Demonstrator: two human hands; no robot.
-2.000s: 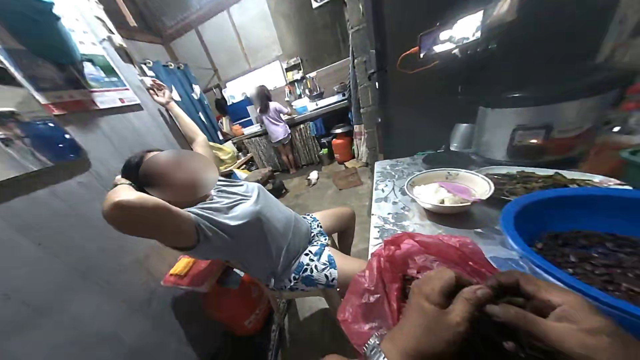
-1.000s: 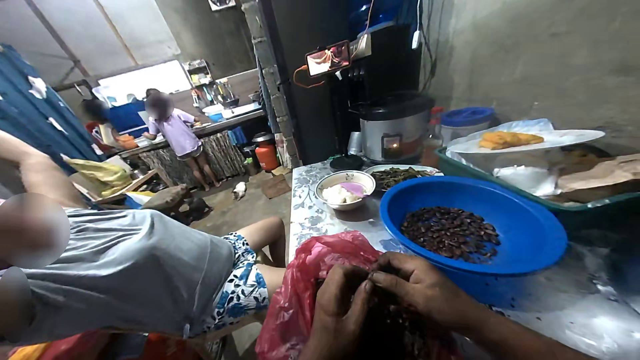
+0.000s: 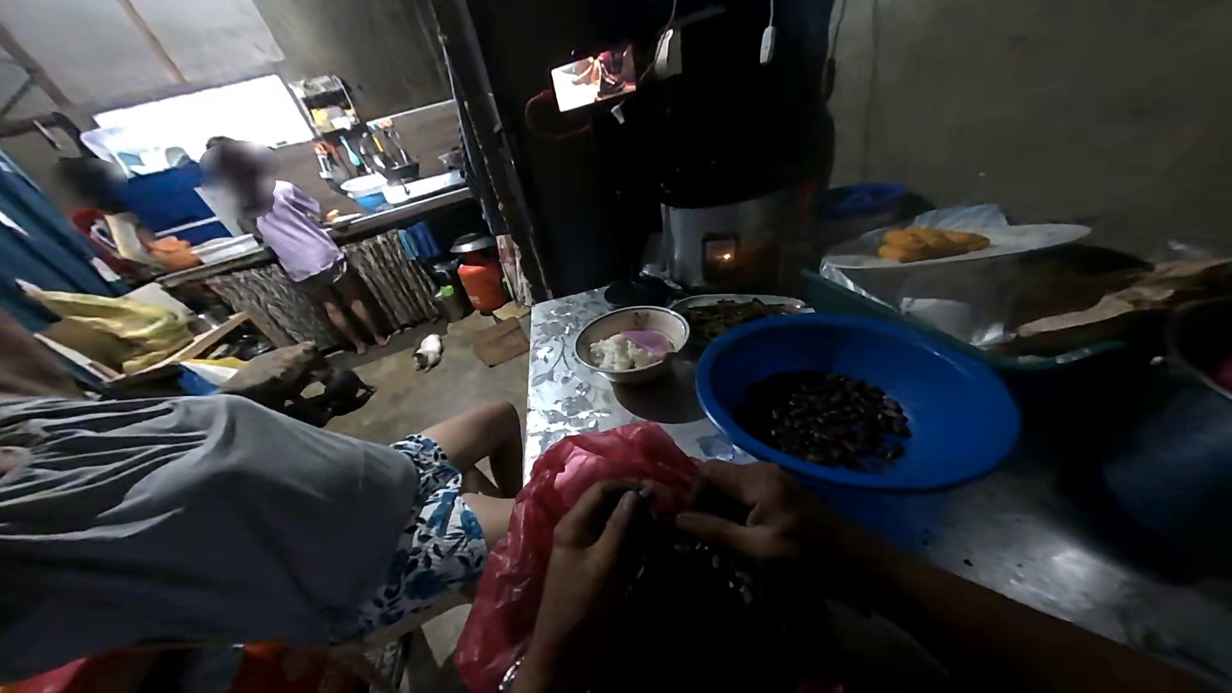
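My left hand (image 3: 602, 539) and my right hand (image 3: 746, 515) are close together above a red plastic bag (image 3: 539, 520), fingertips pinched. A small pale bit shows at my left fingertips; whether my right fingers hold anything is too dark to tell. Dark pieces lie in shadow under my hands. Just beyond my right hand stands a blue plastic basin (image 3: 972, 414) holding small dark brown beans or seeds (image 3: 837, 419). Behind the bag is a bowl (image 3: 630, 371) with white rice and a pink scoop, beside a plate of green food (image 3: 731, 313).
A rice cooker (image 3: 722, 241) stands at the table's (image 3: 568, 385) back. Right of it, a plate (image 3: 1039, 236) of yellow food rests over a green tray. A person in a grey shirt (image 3: 192, 510) reclines close on the left. Two people are at the far counter; a cat (image 3: 428, 351) lies on the floor.
The view has swung right since the first frame. My hands stay together over the red bag, with the fingers slightly shifted. The picture has become darker.
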